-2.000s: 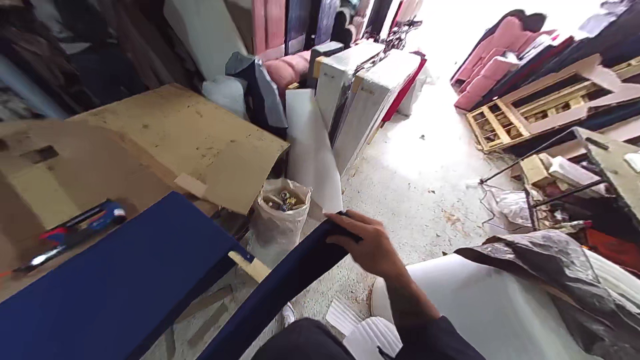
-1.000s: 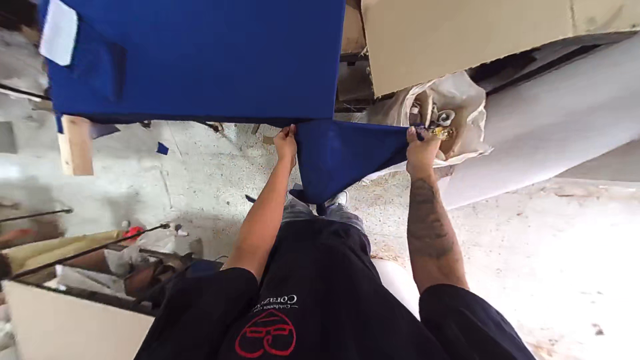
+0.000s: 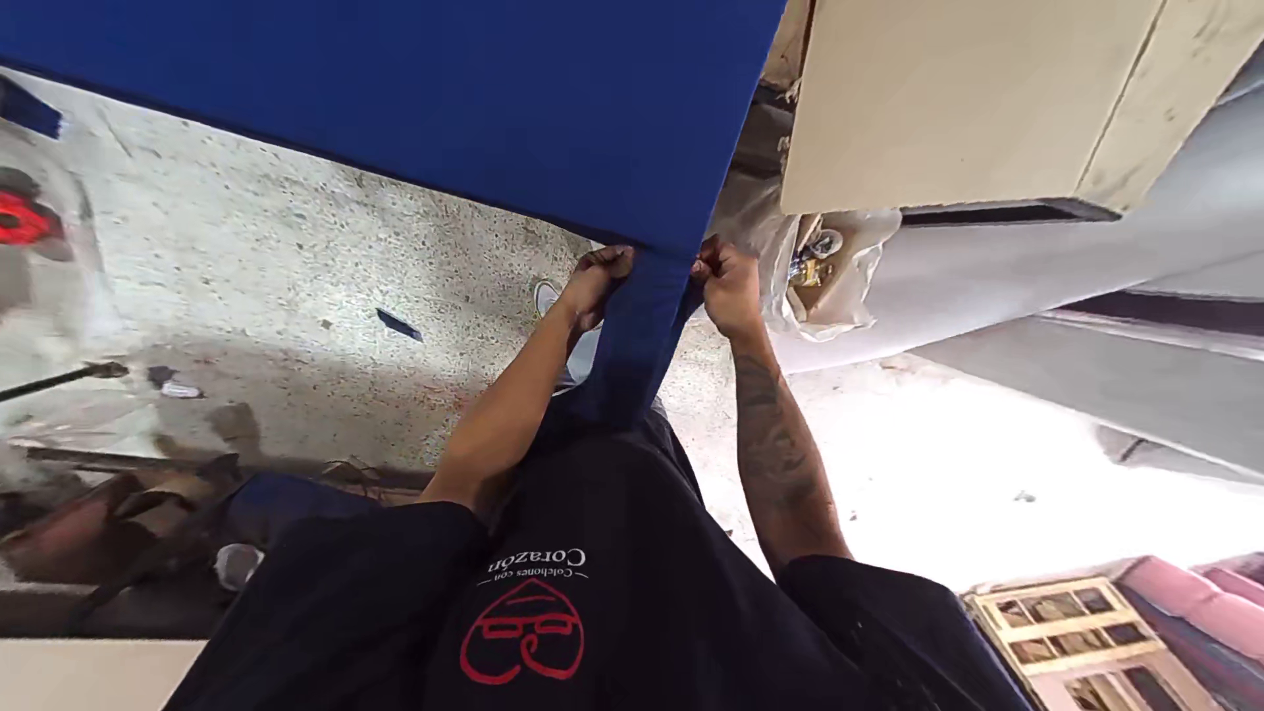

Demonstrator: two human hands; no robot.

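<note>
A large piece of blue fabric spans the upper left, and its narrow end hangs down against my black shirt. On one edge of that end, my left hand is closed with the cloth between its fingers. My right hand pinches the opposite edge, a short way across from the left. Between the two hands the fabric is drawn narrow, with small folds. Whether a board or other support lies under the wide part cannot be seen.
Right of my right hand stands a clear plastic-lined sack with scraps. Above it juts a cardboard sheet. A small blue scrap lies on the speckled floor. A wooden frame is at the lower right, a red object at the far left.
My hands have come closer together at the fabric's end; one second ago they held it stretched wide between them. The view has swung strongly since two seconds ago.
</note>
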